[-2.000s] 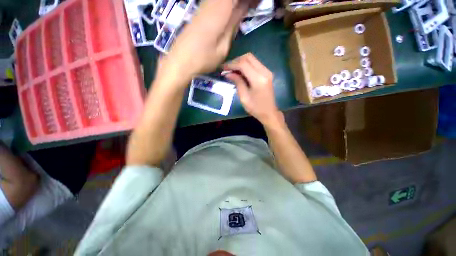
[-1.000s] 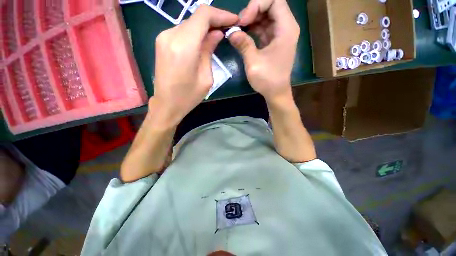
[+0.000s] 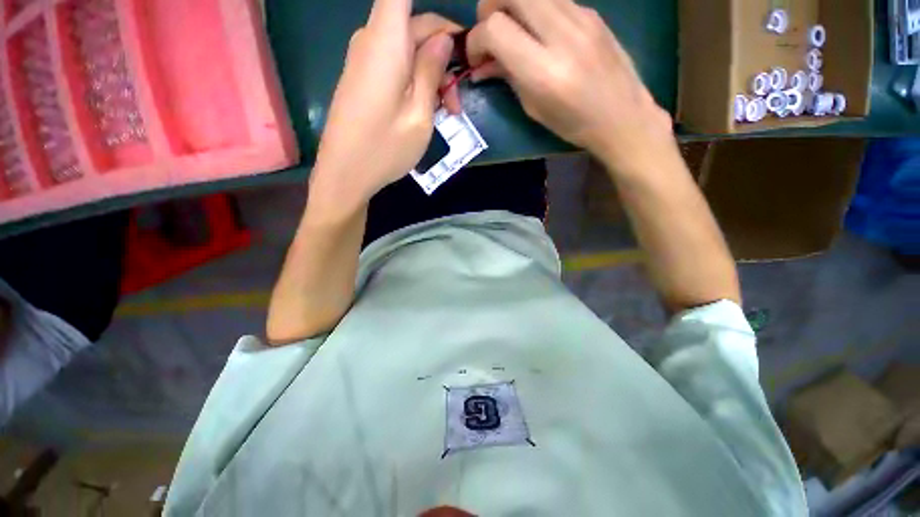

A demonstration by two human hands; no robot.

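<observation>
My left hand [image 3: 368, 136] and my right hand [image 3: 575, 76] meet at the top centre, fingertips together around a small dark part [image 3: 460, 48]. A thin reddish piece [image 3: 456, 81] shows just below it between the fingers. A white plastic frame [image 3: 466, 141] lies tilted below the fingertips, partly hidden by my left hand, with its lower corner reaching past the bench edge. I cannot tell whether my left hand touches the frame. No white ring shows in my fingers.
The pink compartment tray [image 3: 270, 111] is at the left, with fine parts in several cells. The open ring box [image 3: 701, 91] stands at the right, white rings [image 3: 777, 101] inside. A larger brown carton [image 3: 772, 202] is below the bench edge. Stacked frames [image 3: 905, 30] show at the far right.
Both hands came together from their earlier spread. The white ring seen between the fingertips is now out of sight, and a dark part shows there. The view has shifted, moving the bench upward.
</observation>
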